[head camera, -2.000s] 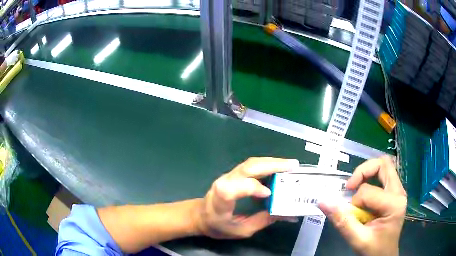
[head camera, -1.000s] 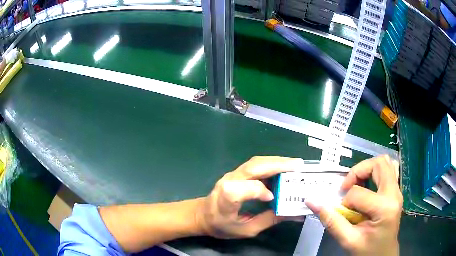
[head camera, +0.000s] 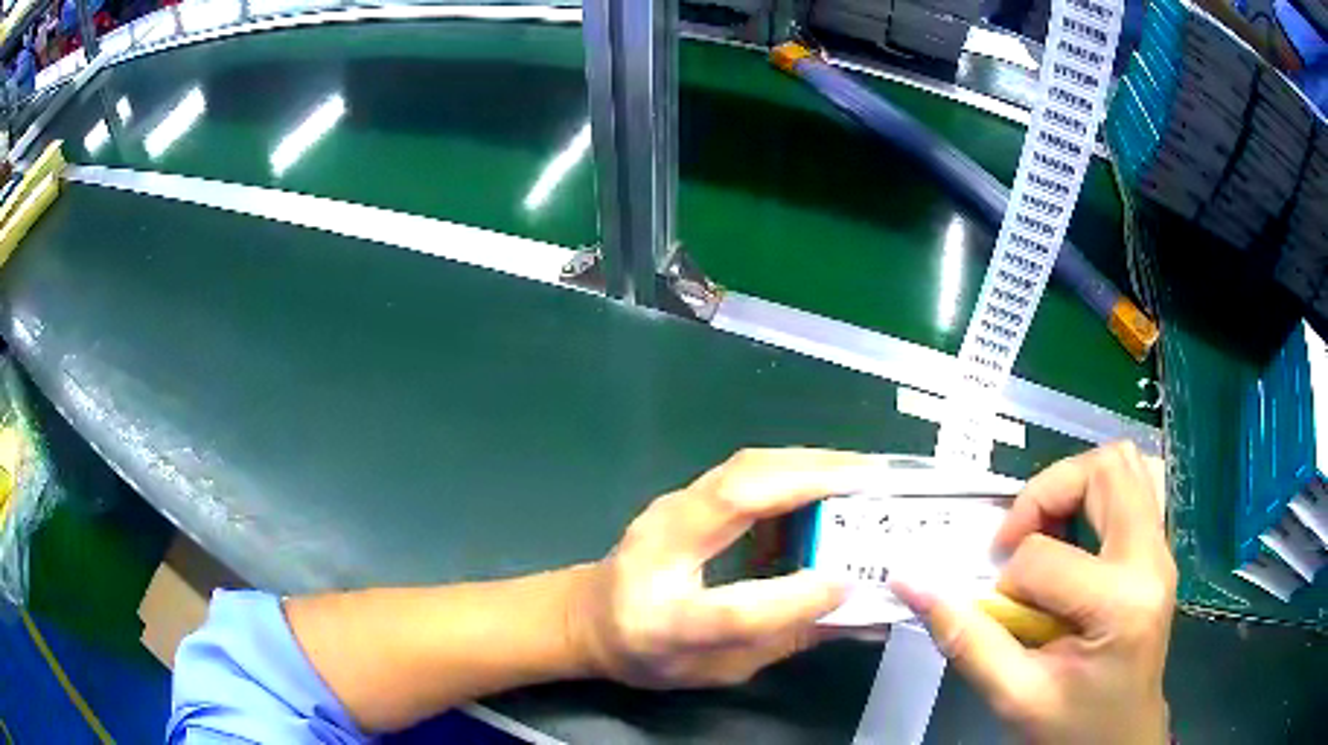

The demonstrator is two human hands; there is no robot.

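My left hand (head camera: 721,568) holds a small white product box (head camera: 932,542) with a teal side by its left end, fingers above and thumb on its lower left face. My right hand (head camera: 1085,597) is at the box's right end, its thumb tip on the printed face. A yellowish stick-like tool (head camera: 1024,619) shows between its fingers, mostly hidden. Whether a label is at the fingertips cannot be told. The label strip (head camera: 1037,204) with rows of barcodes hangs from above and passes behind the box; below it the strip is bare white.
Short white guide strips (head camera: 1005,427) lie across the label strip. A grey frame post (head camera: 634,160) stands at the bench edge. A dark blue tube (head camera: 954,168) crosses the green conveyor. Teal and white boxes (head camera: 1282,437) are stacked at right, brown cardboard (head camera: 182,597) at lower left.
My left thumb has moved right, onto the box's lower face. The box has shifted slightly right since the earliest frame. Below the box, the strip's barcodes seen earliest no longer show.
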